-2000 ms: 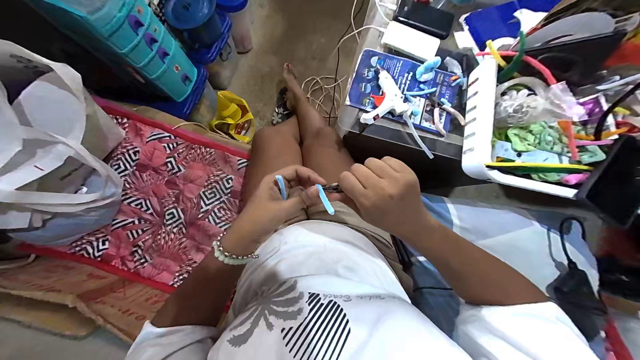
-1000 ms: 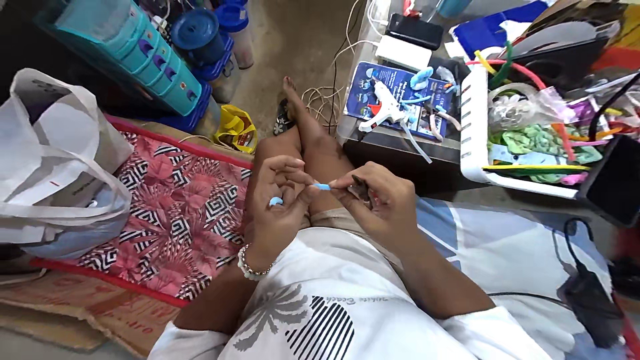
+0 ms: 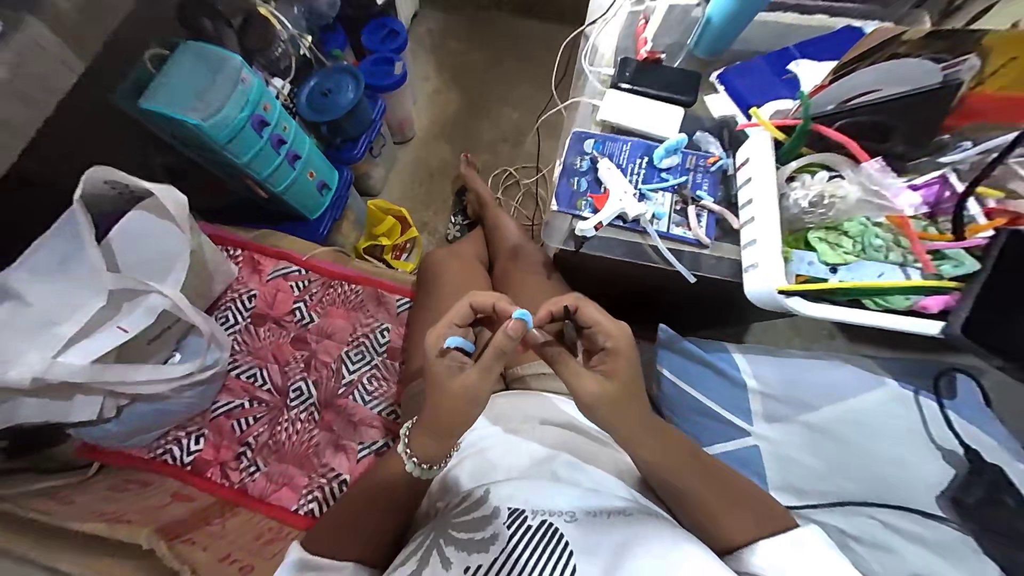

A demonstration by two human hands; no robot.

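Above my lap, my left hand pinches a small light-blue curled piece, probably pipe cleaner, between thumb and index finger. A second light-blue band sits around or between the lower fingers of that hand. The fingertips of my right hand touch the curled piece from the other side, and a thin dark tool is held within this hand, its kind unclear. Up on the table, a white glue gun lies on a blue printed sheet, beside light-blue pipe-cleaner pieces.
A white plastic basket of craft materials stands at the right, near a blue-and-white pillow. White bags rest on the patterned mat at the left. A teal drawer unit stands behind; cables lie on the floor.
The light-blue piece stuck out straight from my left fingers, then stretched between both hands; now it is curled at the fingertips. My right hand has come in close to my left hand.
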